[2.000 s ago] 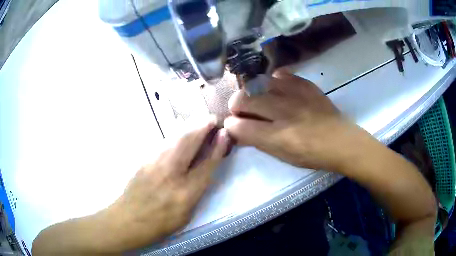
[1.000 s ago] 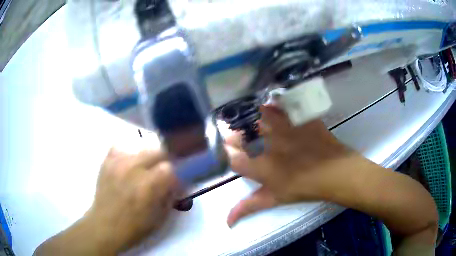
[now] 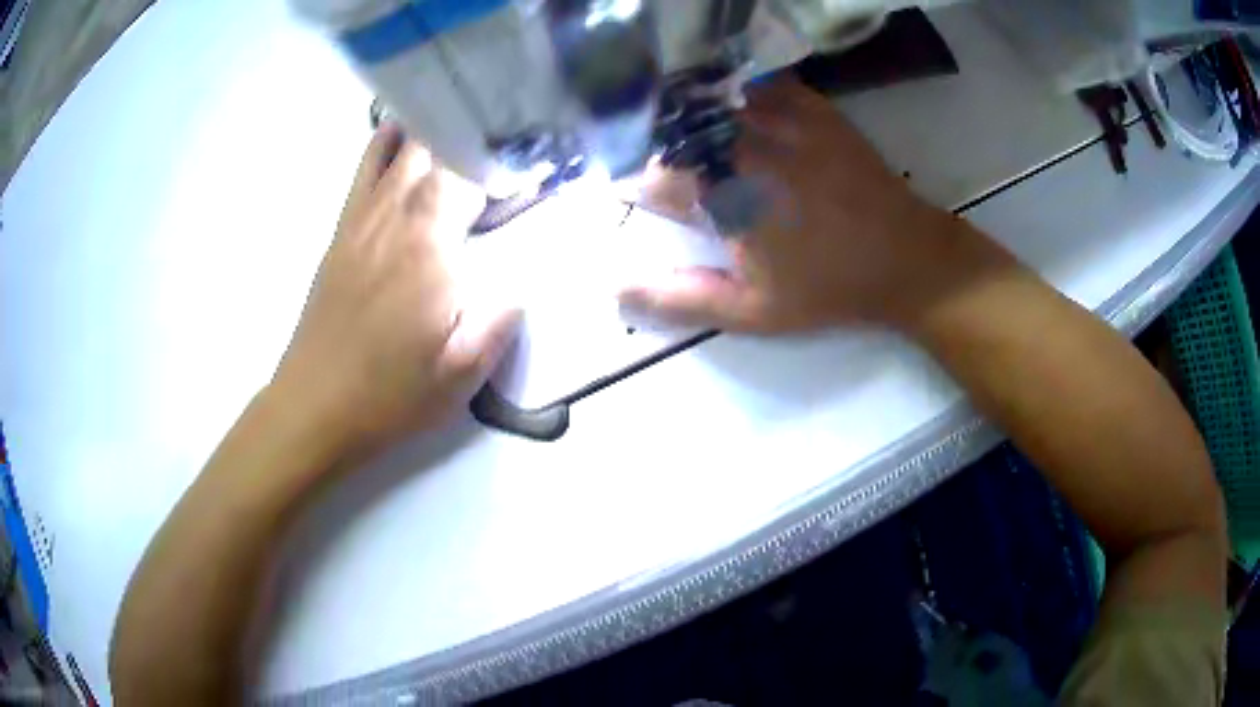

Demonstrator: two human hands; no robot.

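Note:
A curved strip with dark edges (image 3: 522, 416) lies on the white table, partly under my left hand (image 3: 394, 304); its near end curls out below the thumb. A dark edge of cloth (image 3: 518, 207) shows near the needle area. My left hand lies palm down, thumb spread, left of the needle. My right hand (image 3: 829, 221) is right of the needle, thumb and fingers apart, with its fingers partly hidden behind the machine's foot parts (image 3: 705, 124). The needle point is lost in glare and blur.
The white and blue machine head (image 3: 442, 83) overhangs both hands. A dark brown piece (image 3: 884, 55) lies behind my right hand. Small dark metal parts (image 3: 1110, 124) and a white cable loop (image 3: 1191, 111) lie at right. A green basket (image 3: 1223, 359) is below the table's ruler-marked edge (image 3: 774, 553).
The hands were together at the needle, then moved apart. My left hand has moved up and left and spread flat; the strip's curved end is now uncovered. The camera view has shifted.

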